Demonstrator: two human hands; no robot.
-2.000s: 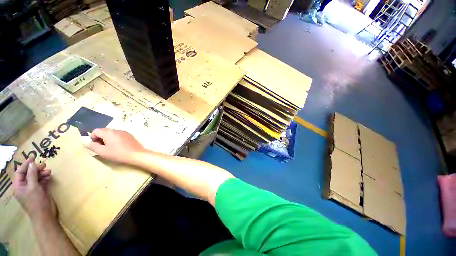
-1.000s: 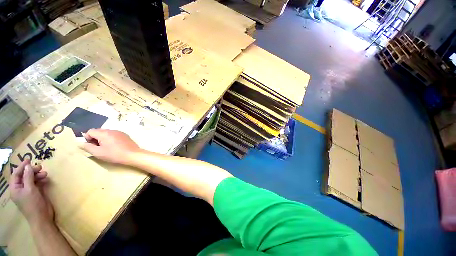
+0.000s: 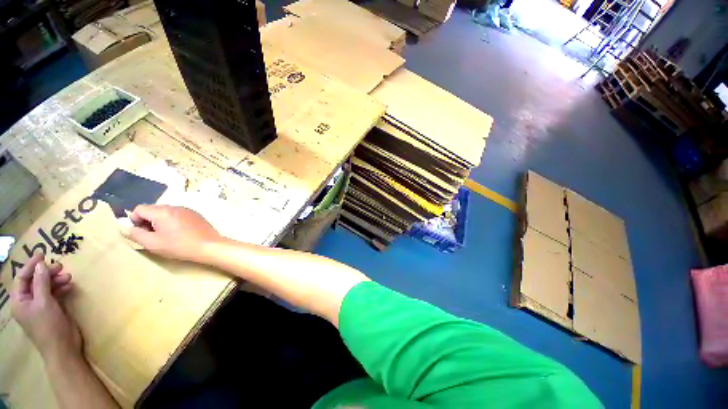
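My right hand point(image 3: 172, 232) rests on the cardboard work mat point(image 3: 164, 299), its fingertips closed on a small whitish piece point(image 3: 128, 216), mostly hidden. The dark sheet point(image 3: 130, 190) lies just beyond these fingertips. My left hand point(image 3: 44, 299) is at the left with its palm turned up and fingers curled; whether it holds a small piece cannot be told. A loose pile of small black pieces point(image 3: 67, 244) lies on the printed lettering, just beyond my left fingertips.
The black stacked housings point(image 3: 219, 76) stand tall at the back of the bench. A parts tray point(image 3: 120, 126) with small black pieces is at the back left, a second parts box point(image 3: 16, 188) at the left edge. Stacked cardboard point(image 3: 411, 180) and a blue crate point(image 3: 447, 228) are beyond the bench's right edge.
The view has shifted slightly, so the bench things sit a little further left. Both hands keep nearly the same pose and place on the mat.
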